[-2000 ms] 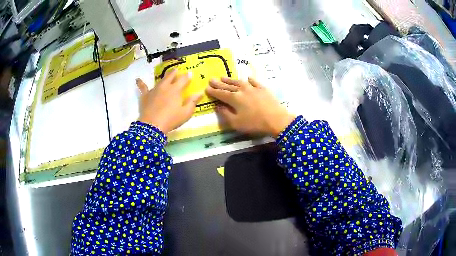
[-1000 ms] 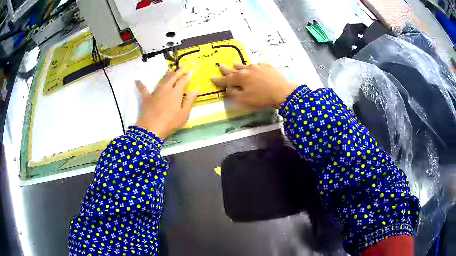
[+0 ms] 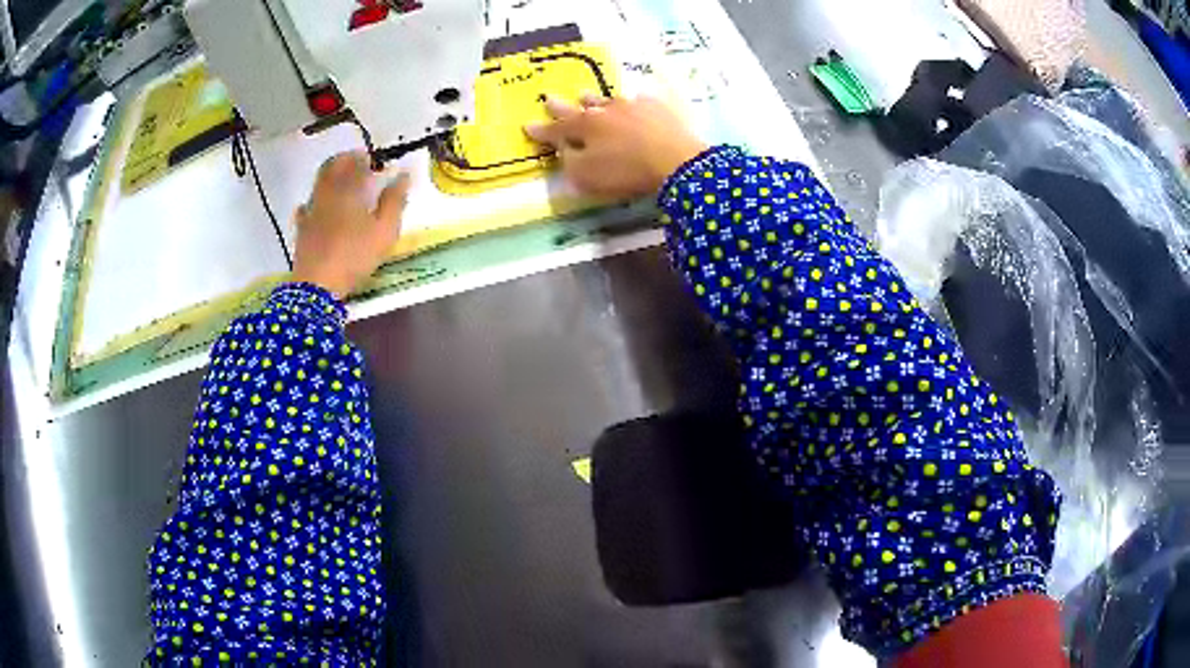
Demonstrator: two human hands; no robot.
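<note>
The yellow template (image 3: 516,105) with its black rounded-square outline lies on the white base board (image 3: 157,281), its left edge at the sewing machine head (image 3: 398,72). The flap is down; whether a panel is inside is hidden. My right hand (image 3: 620,146) rests palm down, with its fingertips on the template's right part, and grips nothing. My left hand (image 3: 346,222) rests on the board left of the template, fingers apart, empty. The machine head partly hides the needle area.
A black panel stack (image 3: 692,509) lies near me on the grey table (image 3: 509,379), partly beside my right sleeve. A clear plastic bag (image 3: 1031,300) with black pieces is at right. A green item (image 3: 842,85) and black scraps (image 3: 933,107) lie beyond. A black cord (image 3: 265,202) crosses the board.
The template and board have shifted away from me, the template's left side now at the machine head. My left hand has left the template and moved left. My right hand has moved forward with the template.
</note>
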